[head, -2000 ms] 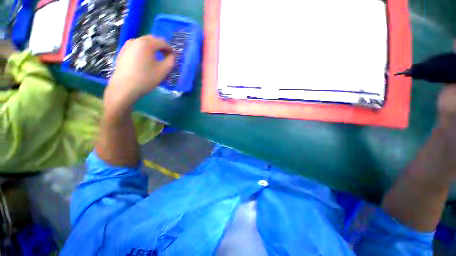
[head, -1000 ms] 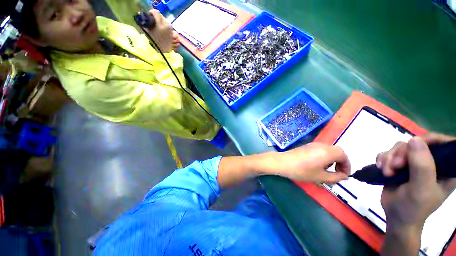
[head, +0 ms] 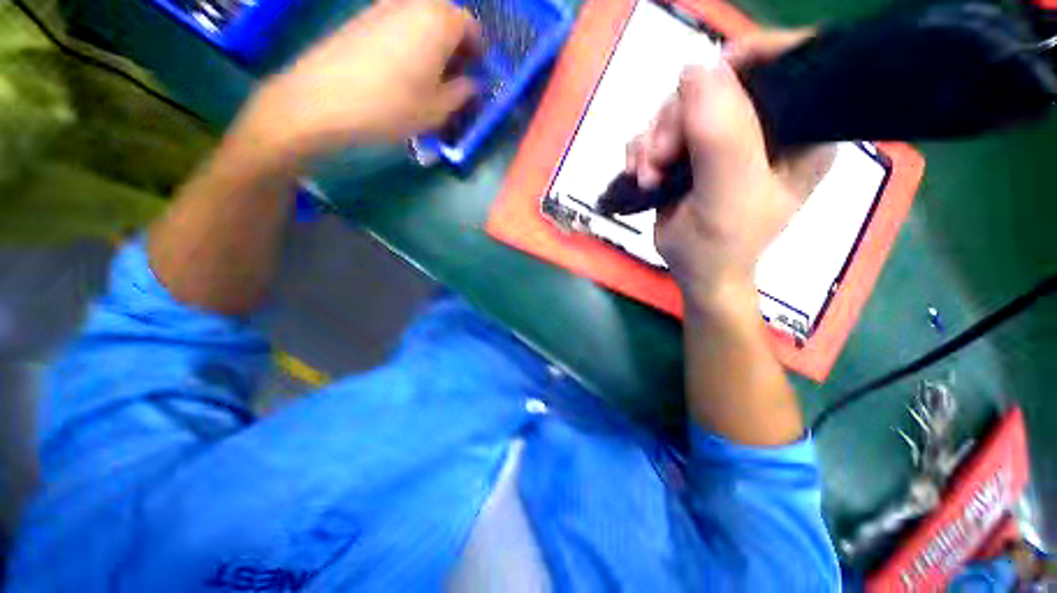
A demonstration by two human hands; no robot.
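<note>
The white panel (head: 632, 104) with thin black edging lies on the orange-red foam tray (head: 517, 216) on the green bench. My right hand (head: 724, 185) grips the black electric screwdriver (head: 881, 81) over the panel. Its tip points at the panel's corner nearest the screw bin, where small metal bits show; contact cannot be told. My left hand (head: 365, 87) is blurred, over the near left side of the blue screw bin (head: 524, 87), fingers curled at its dark grains. Whether it pinches a screw cannot be seen.
The large blue parts bin (head: 249, 35) is cut off at the top left. A neighbour's yellow-green clothing (head: 70, 151) is blurred at left. Right of the tray are a black cord (head: 950, 344), bunched pale strands (head: 931, 434) and a red piece with white lettering (head: 968, 510).
My left hand has moved from the screwdriver tip at the panel back to the screw bin. My right hand still holds the screwdriver over the panel. The view has swung right, bringing in the strands.
</note>
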